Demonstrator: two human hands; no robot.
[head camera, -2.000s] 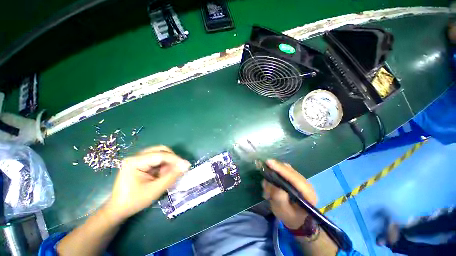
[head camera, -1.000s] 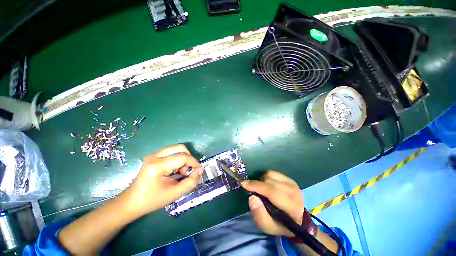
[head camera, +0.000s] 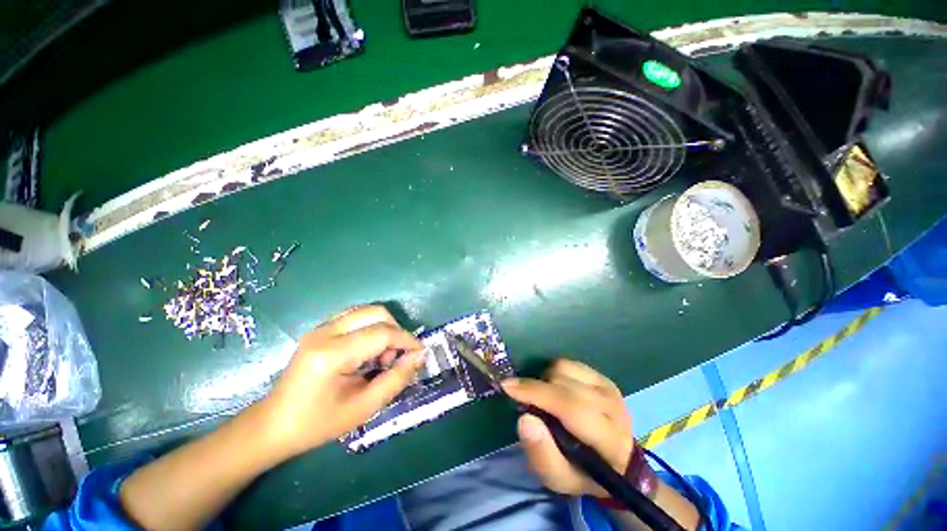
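Note:
An open phone assembly (head camera: 415, 410) lies tilted on the dark-green bench in front of me. Its circuit board (head camera: 480, 353) is at the upper right end. My right hand (head camera: 573, 423) grips the black handle of a soldering iron (head camera: 582, 456); the iron's pale shaft reaches onto the board, and its tip is at the board's inner edge. My left hand (head camera: 348, 379) is over the phone's left part, thumb and fingertips pinched near the board. What it pinches is too small to make out. A loose pile of small leaded components (head camera: 213, 298) lies to the left.
A black fan (head camera: 607, 135) with a wire grille stands at the back right. Beside it are a round solder tub (head camera: 665, 239) and a black stand with a yellow-gold patch (head camera: 857, 179). A clear bag (head camera: 47, 353) and metal can (head camera: 23, 479) are at left. Phones (head camera: 322, 33) lie beyond the white rail.
My right hand has brought the iron left, from beside the phone onto its board. My left hand has moved right and its fingertips are nearer the board. The fan and tub have shifted right in view.

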